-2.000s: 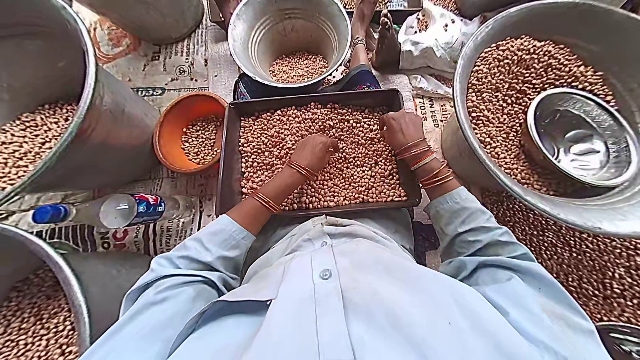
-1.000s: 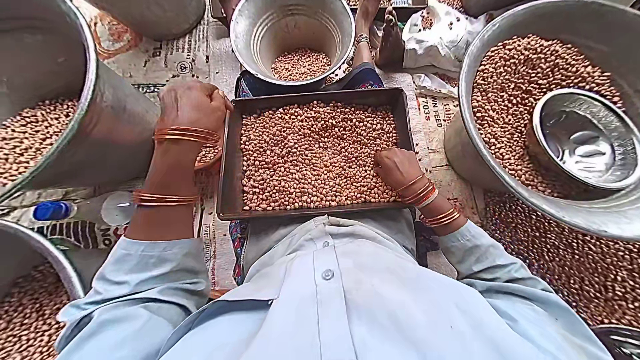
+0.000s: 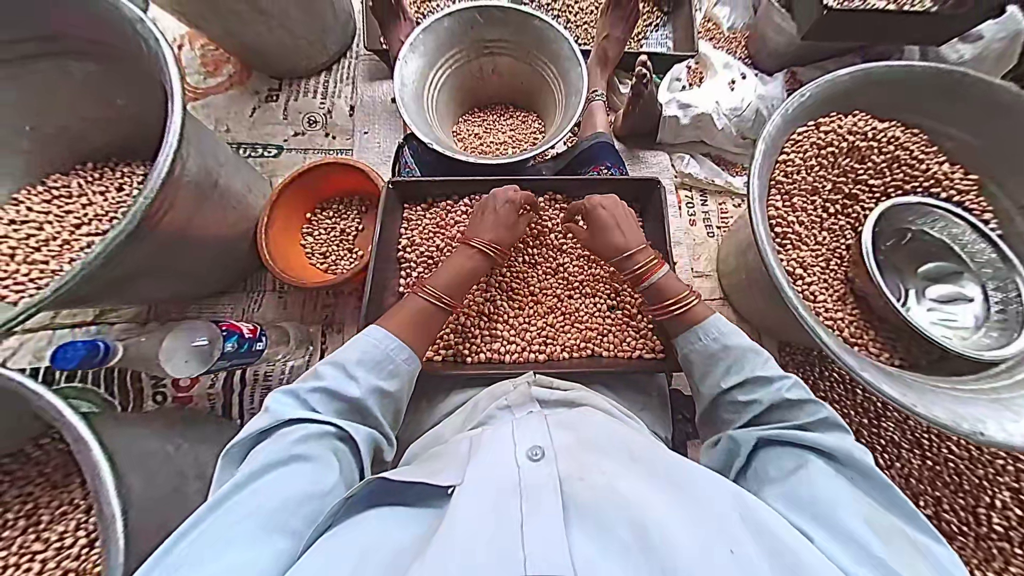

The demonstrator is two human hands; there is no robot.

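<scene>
A dark rectangular metal tray (image 3: 672,240) lies across my lap, covered with a layer of peanut kernels (image 3: 544,304). My left hand (image 3: 502,218) is over the kernels near the tray's far side, its fingers curled. To its right, my right hand (image 3: 606,226) also touches the kernels, with fingers bent inward toward the left hand. Whether either hand holds a kernel is too small to tell. Just left of the tray sits an orange bowl (image 3: 280,232) with some kernels in it.
Beyond the tray stands a metal bucket (image 3: 480,64) with kernels. Large metal tubs (image 3: 216,200) of kernels stand at left and right; a steel bowl (image 3: 944,276) rests in the right tub (image 3: 740,248). A plastic bottle (image 3: 188,350) lies at left. Another person's foot (image 3: 640,104) is beyond.
My left hand has moved from beside the orange bowl back onto the kernels. My right hand has moved from the tray's right side to farther up over the kernels.
</scene>
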